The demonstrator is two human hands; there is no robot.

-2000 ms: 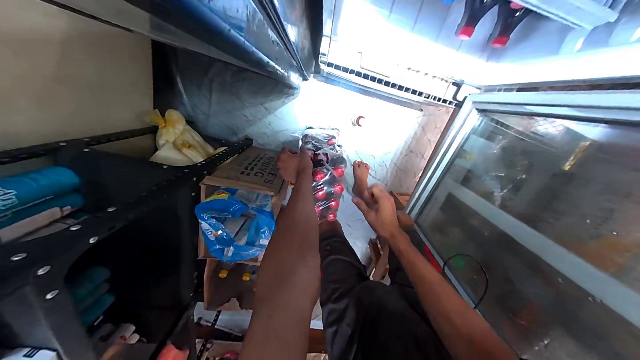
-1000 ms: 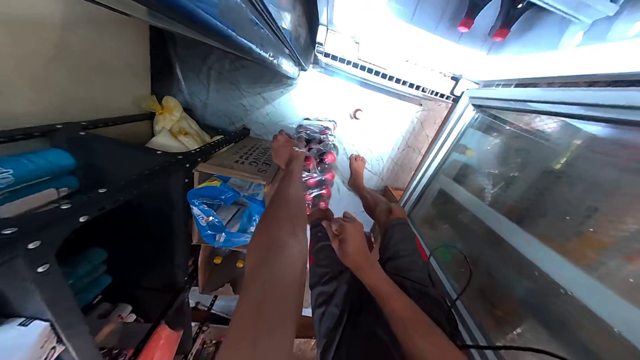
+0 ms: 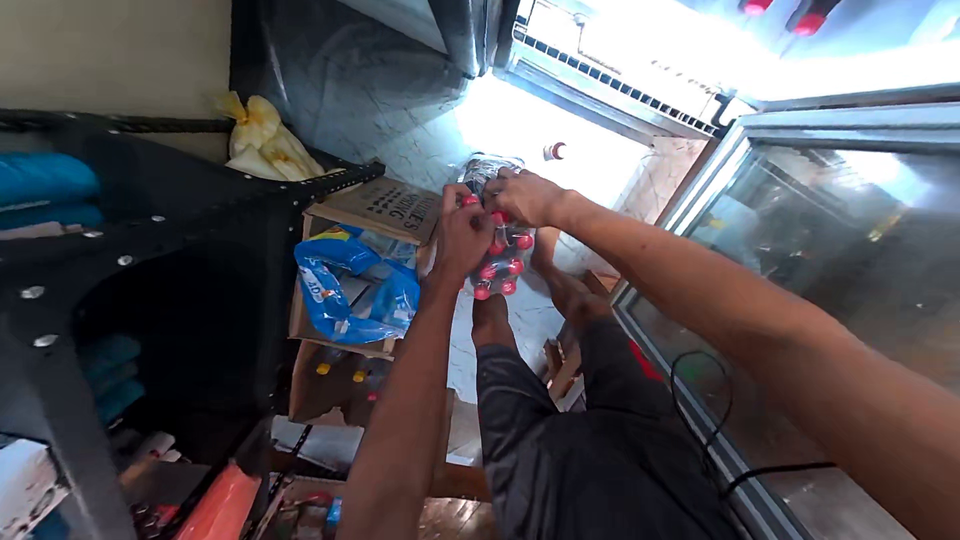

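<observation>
A shrink-wrapped pack of bottles with red caps [image 3: 514,267] stands on the tiled floor between my legs and the lit cooler. My left hand [image 3: 463,232] is on the pack's left side, its fingers bent at the plastic wrap. Close beside it, my right hand [image 3: 521,196] bends its fingers over the upper part of the pack. Whether the fingertips pinch the film is hidden behind the hands. Beyond the pack, a small red-and-white round item [image 3: 555,151] lies on the floor.
An open cardboard box [image 3: 390,211] holding blue plastic packaging [image 3: 322,289] stands left of the pack, beside black shelving [image 3: 187,202]. On the right is an opened glass cooler door [image 3: 817,247] with a thin black cable [image 3: 780,470] near it. A yellowish plastic bag [image 3: 270,142] rests on the shelving.
My right hand has moved from near my knee forward onto the bottle pack, beside my left hand. My left hand remains at the pack.
</observation>
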